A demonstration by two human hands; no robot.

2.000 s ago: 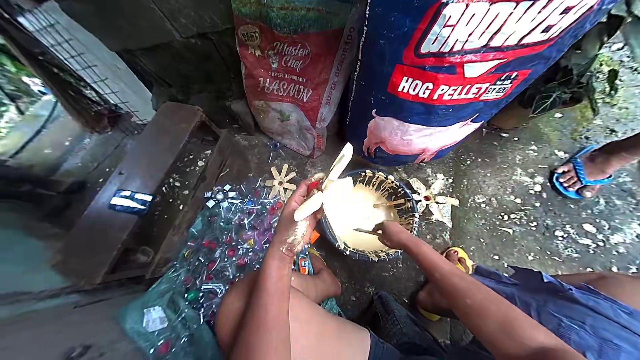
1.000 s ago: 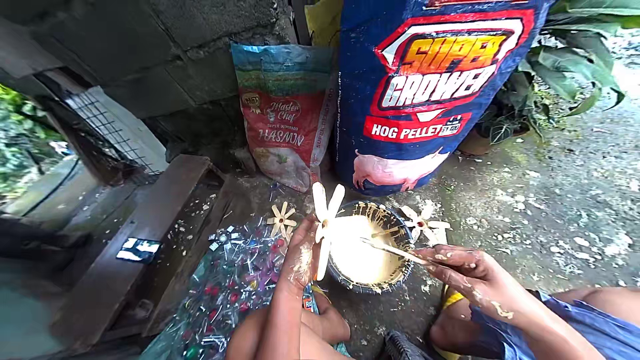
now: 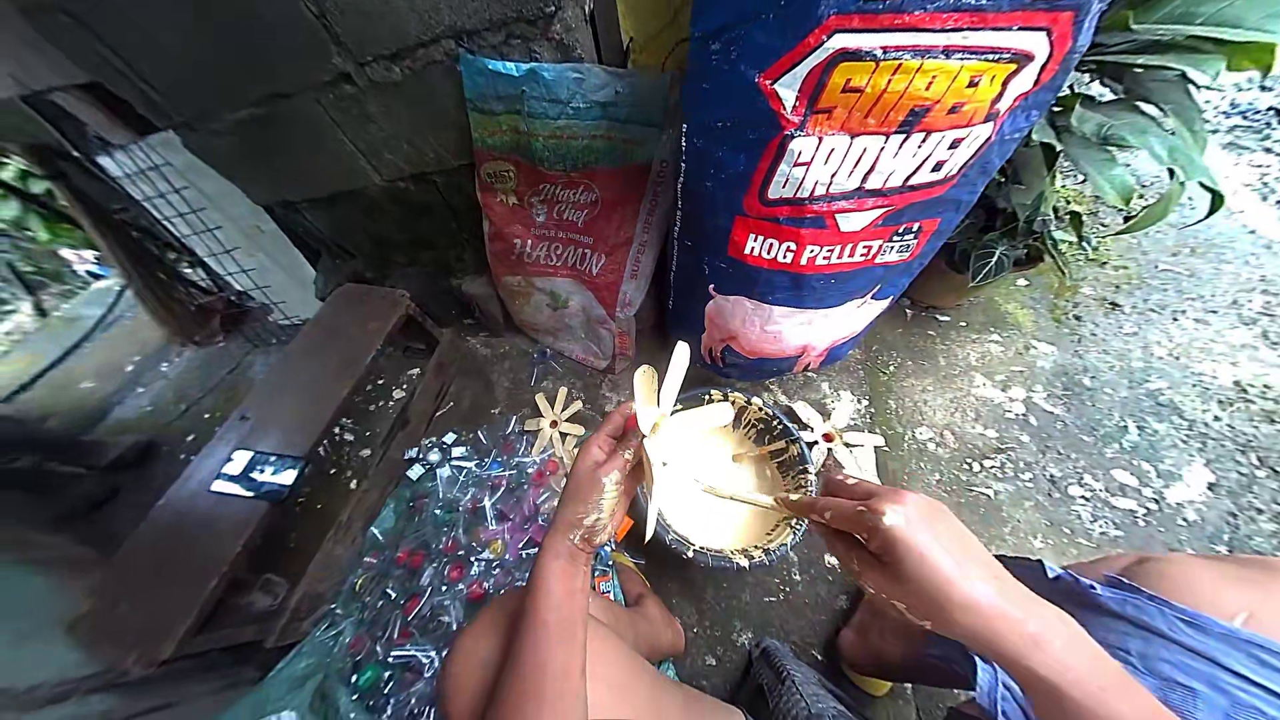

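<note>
My left hand (image 3: 602,480) holds a flower-shaped piece (image 3: 650,415) with several pale, coated petals, tilted over the left rim of a dark bowl. Cream-coloured batter-like liquid (image 3: 705,495) fills the bowl (image 3: 790,430), and drips of it streak the inner wall. My right hand (image 3: 880,535) grips a thin stick (image 3: 745,495) whose far end reaches over the liquid. Both hands have smears of the cream substance. One similar flower-shaped piece (image 3: 553,424) lies left of the bowl, and another (image 3: 832,438) lies at its right, with a red spot in its centre.
A green plastic sheet or bag (image 3: 310,665) with many small coloured and clear plastic bits lies at left. Beyond it is a wooden bench (image 3: 300,390) bearing a phone-like object (image 3: 257,474). A rice sack (image 3: 560,220) and a hog pellet sack (image 3: 800,290) stand behind the bowl, near a potted plant (image 3: 1110,150).
My right hand has drawn back from over the bowl to its right side, so the stick shows more. The person seen at the far right two seconds ago is out of view; the view has shifted.
</note>
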